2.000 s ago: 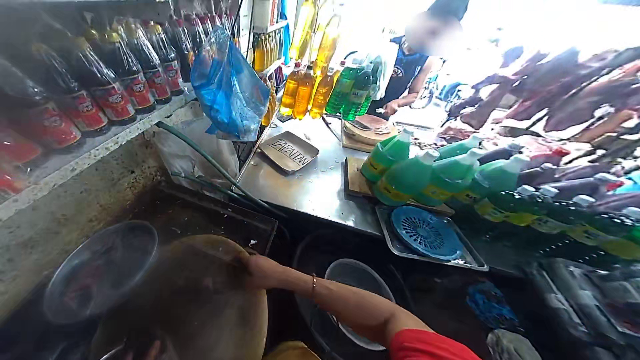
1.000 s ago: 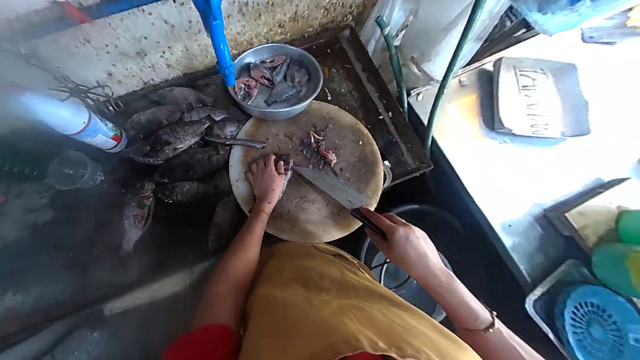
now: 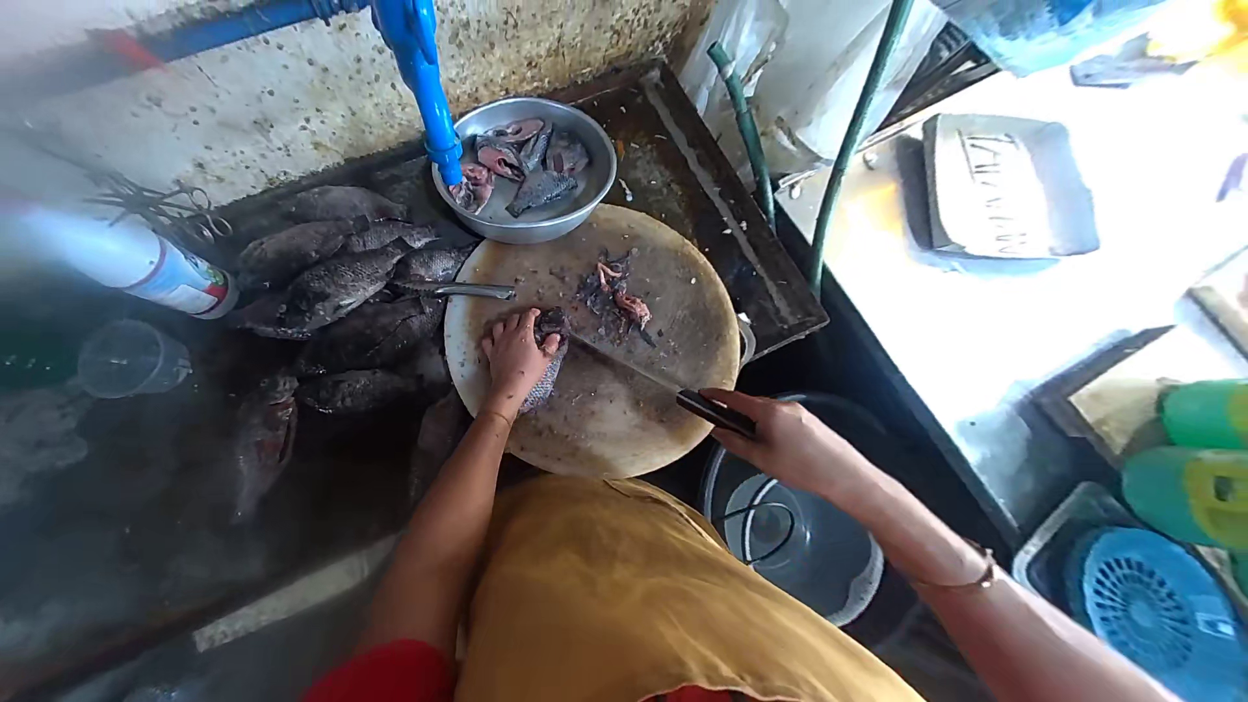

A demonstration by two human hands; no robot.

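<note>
My left hand point(image 3: 517, 359) presses a dark scaly fish point(image 3: 544, 378) down on the left part of a round wooden chopping board point(image 3: 624, 429). My right hand point(image 3: 770, 434) grips the black handle of a knife point(image 3: 717, 413); its blade, seen nearly edge-on, reaches left to the fish near my left fingertips. Fish scraps point(image 3: 621, 294) lie on the board above the blade. A metal utensil point(image 3: 475, 291) rests over the board's left edge. A metal bowl point(image 3: 526, 232) of cut fish pieces stands behind the board, and several whole fish point(image 3: 341, 285) lie to its left.
A blue pipe point(image 3: 417, 88) comes down over the bowl. On the left are a spray can point(image 3: 175, 278), a clear plastic cup point(image 3: 132, 359) and scissors point(image 3: 200, 213). A basin point(image 3: 814, 546) stands below my right forearm. A shallow tray point(image 3: 1014, 185) sits on the metal counter at right.
The view has swung from the shop counter down to the board. Since one second ago, the knife blade has turned from showing its broad side to nearly edge-on, with its tip still by the fish.
</note>
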